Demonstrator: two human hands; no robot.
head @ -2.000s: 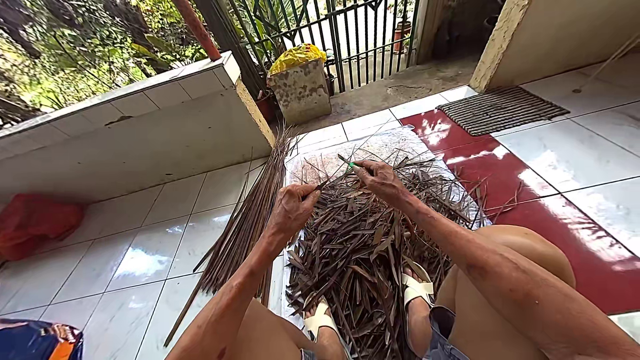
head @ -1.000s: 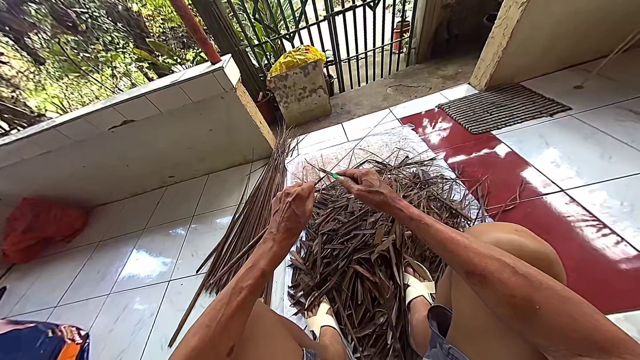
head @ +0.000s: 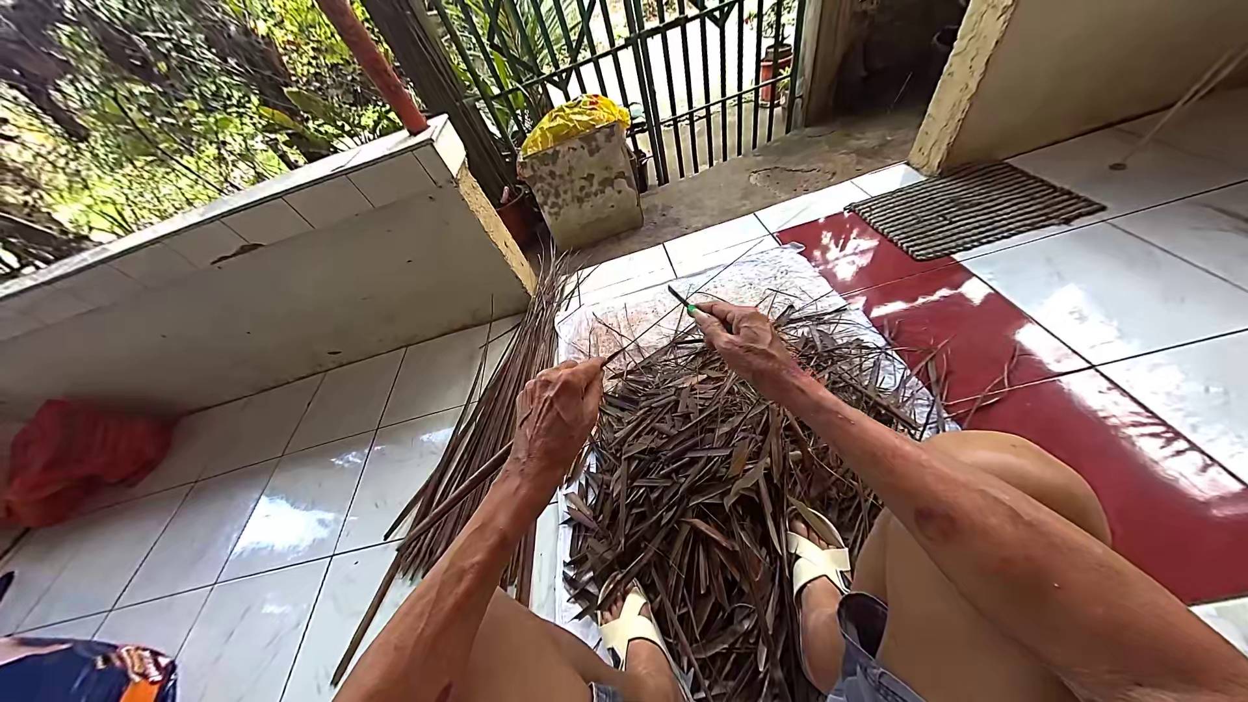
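My left hand [head: 558, 414] is closed on a thin brown palm leaf rib [head: 639, 336], whose thin far part runs up and right over the cloth. In my right hand [head: 746, 341] is a small knife [head: 681, 298] with a green handle part showing, its dark blade pointing up and left beside the rib. Below both hands a heap of dry brown palm leaf strips [head: 702, 468] covers much of a white cloth [head: 780, 273]. A bundle of long brown ribs or fronds [head: 487, 429] lies on the tiles left of the cloth.
My sandalled feet stand at the heap's near end. A low wall [head: 244, 302] runs along the left, with a red bag [head: 83, 453] by it. Ahead are a concrete block [head: 585, 190] with a yellow bag [head: 575, 122], and a metal gate [head: 663, 78]. A ribbed mat [head: 975, 207] lies at right.
My right hand moved in toward my left hand, then up and right, away from it, with the knife still in it. My left hand has stayed nearly in place.
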